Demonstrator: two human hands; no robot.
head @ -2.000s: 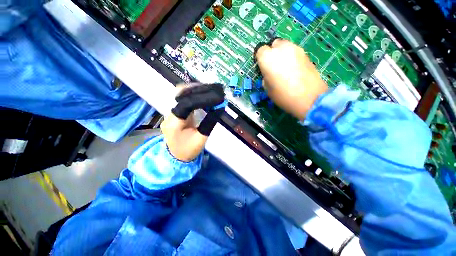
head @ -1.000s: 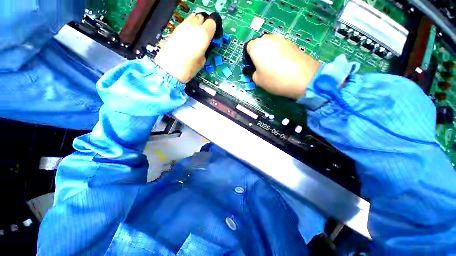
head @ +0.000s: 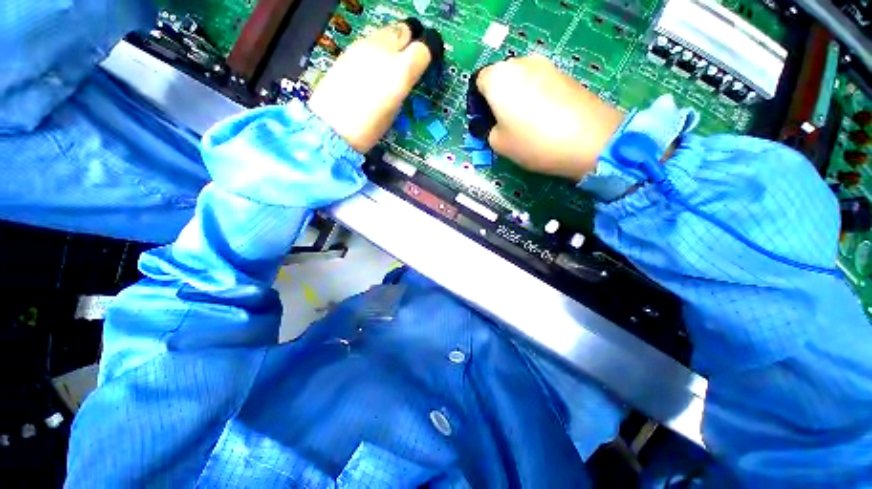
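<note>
The green circuit board (head: 574, 38) lies in its black pallet (head: 574, 263). Several small blue box components (head: 437, 130) stand on it between my hands, near the board's front edge. My left hand (head: 373, 81), with black coverings on some fingers, is over the board just left of them. My right hand (head: 540, 115) is over the board to their right, fingers curled down, black coverings on the fingertips. A blue block (head: 478, 153) shows just under my right fingers. Both hands' fingertips are largely hidden, so I cannot tell whether either holds a component.
The silver conveyor rail (head: 497, 296) runs between my body and the pallet. A white finned block (head: 722, 43) stands at the right of the board. Dark red crossbars (head: 260, 36) flank the board. Another person's blue sleeve (head: 72, 57) is at the upper left.
My left hand has moved from above the rail onto the board. My right hand is now lower on the board relative to the view, beside the blue parts. Over the last second both hands shift only slightly.
</note>
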